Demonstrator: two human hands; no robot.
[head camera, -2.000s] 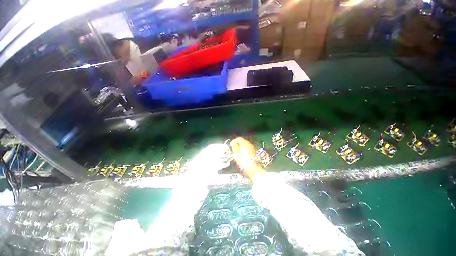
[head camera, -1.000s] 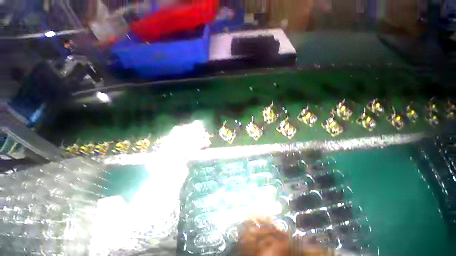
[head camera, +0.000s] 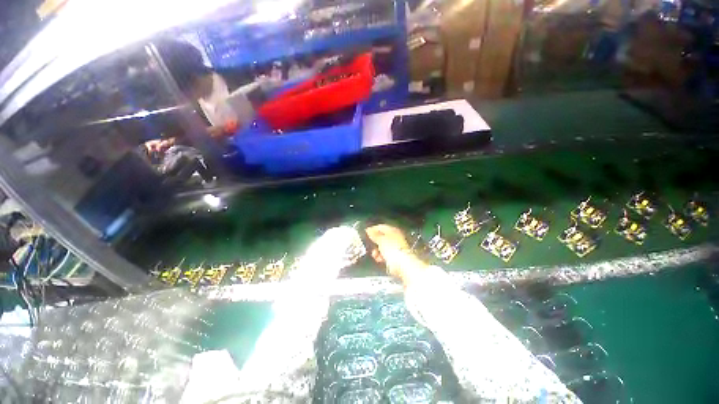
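Note:
My left hand (head camera: 335, 246), in a white glove and washed out by glare, is over the near edge of the green conveyor belt (head camera: 315, 207). A circuit board (head camera: 355, 248) shows at its fingertips, and the hand appears closed on it. My right hand (head camera: 388, 246), bare, is just right of that board with its fingers bent; whether it holds a small part cannot be told. Circuit boards with thin leads lie on the belt to the right (head camera: 499, 243) and to the left (head camera: 244, 271). A clear blister tray (head camera: 355, 364) lies below my forearms, with dark parts in its right-hand pockets.
Stacked silvery blister trays (head camera: 94, 339) are at the left. Across the belt are a blue bin (head camera: 303, 148), a tilted red bin (head camera: 315, 95) and a black block (head camera: 427, 125) on a white board (head camera: 474, 118). A person's hand (head camera: 160, 145) shows at the upper left.
My right hand has moved from over the tray up to the belt beside my left hand. The view has shifted. A board that lay just right of my left hand is now at its fingertips.

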